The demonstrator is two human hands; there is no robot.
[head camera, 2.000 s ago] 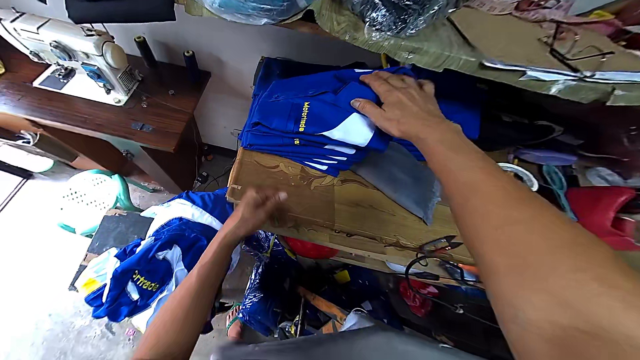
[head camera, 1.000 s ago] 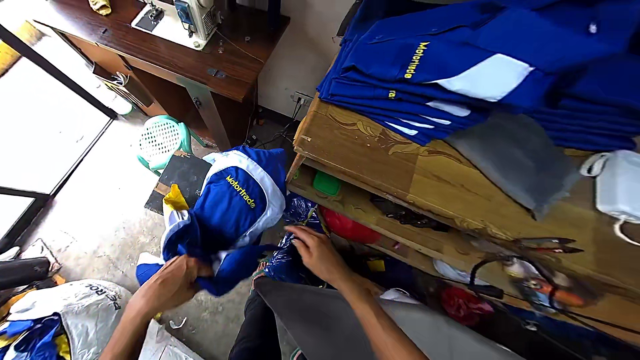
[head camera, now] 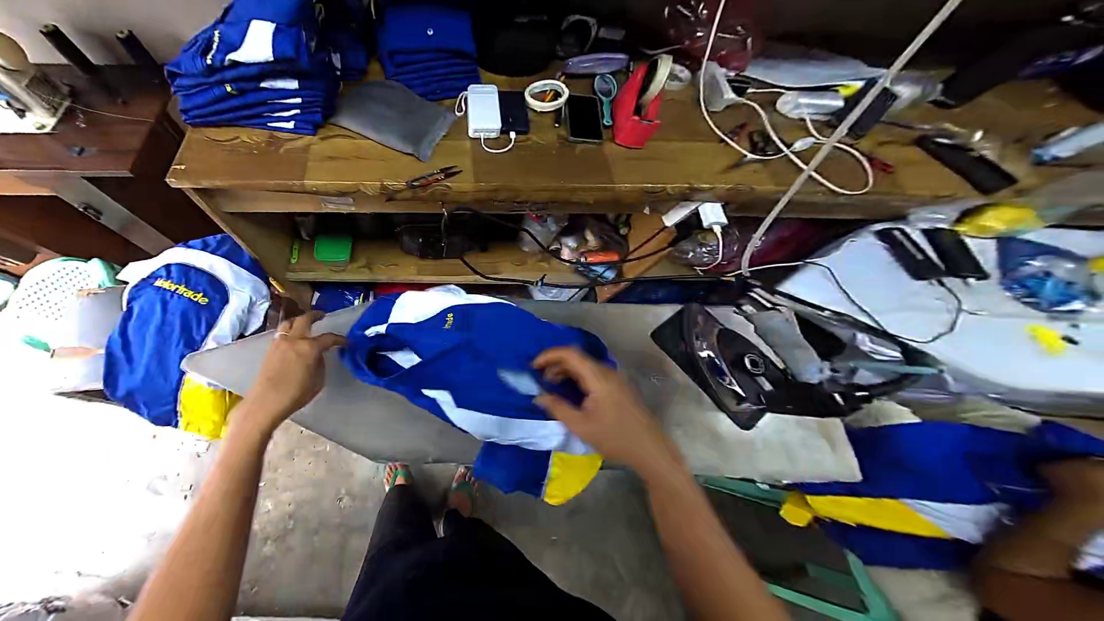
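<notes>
A blue shirt with white and yellow panels [head camera: 483, 345] lies spread on a grey ironing board [head camera: 388, 431]. My left hand [head camera: 296, 362] is at the shirt's left edge near the collar, fingertips touching or pinching it; blur leaves the grip unclear. Over the shirt's right part is my right hand [head camera: 586, 392], fingers curled, blurred, its contact with the cloth unclear. A dark clothes iron [head camera: 724, 366] rests on the board right of the shirt. To the left, another blue and white shirt [head camera: 185, 302] is draped over a stool.
A wooden shelf [head camera: 302, 164] behind the board bears folded blue garments [head camera: 250, 86], a phone [head camera: 585, 118], a red tape dispenser [head camera: 638, 103] and thread snips [head camera: 434, 178]. Cables hang near the iron. At the right edge, another person's arm [head camera: 1044, 526] is beside more blue garments [head camera: 931, 483].
The view has swung right, bringing the ironing board and iron into sight. One second ago my left hand was at the shirt on the stool; now both hands are at a shirt on the board.
</notes>
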